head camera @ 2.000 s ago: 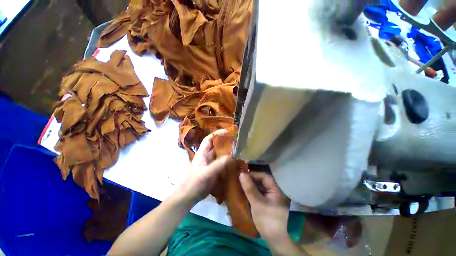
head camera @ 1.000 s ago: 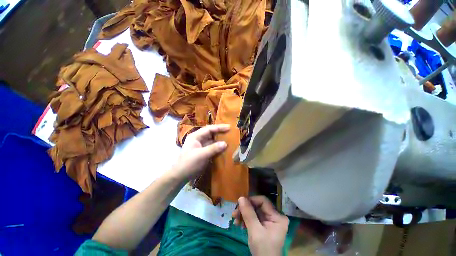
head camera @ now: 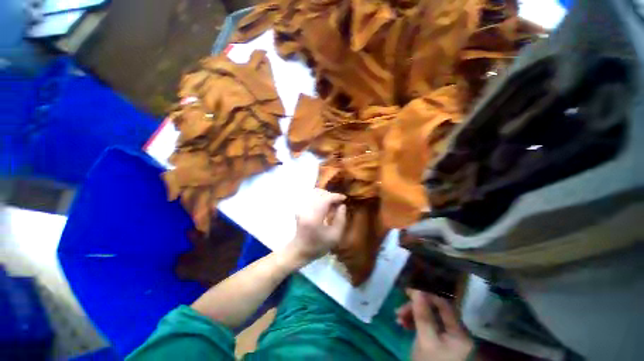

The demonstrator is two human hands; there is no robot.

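My left hand [head camera: 321, 224] is at the left edge of a darker rust-brown fabric piece [head camera: 363, 243] near the front of the white table. Its fingers are curled; whether they pinch the cloth is unclear. A lighter rust-brown piece [head camera: 409, 166] curves down beside the machine head, its lower end by the needle area. My right hand [head camera: 439, 328] is blurred and cut off by the bottom edge, below the machine head, fingers bent, with no cloth clearly visible in it. The sewing machine head [head camera: 565, 233] fills the right side and hides the needle.
A large rust-brown heap [head camera: 395, 53] lies behind the work, against the machine. A smaller layered pile [head camera: 226, 127] lies at the left edge of the white table [head camera: 265, 204]. A blue bin [head camera: 120, 240] with brown cloth inside stands below left. Green clothing shows at the bottom.
The view has swung, shifting the table and piles rightward. The flat strip between my hands now curves beside the machine head. My right hand is away from its lower end.
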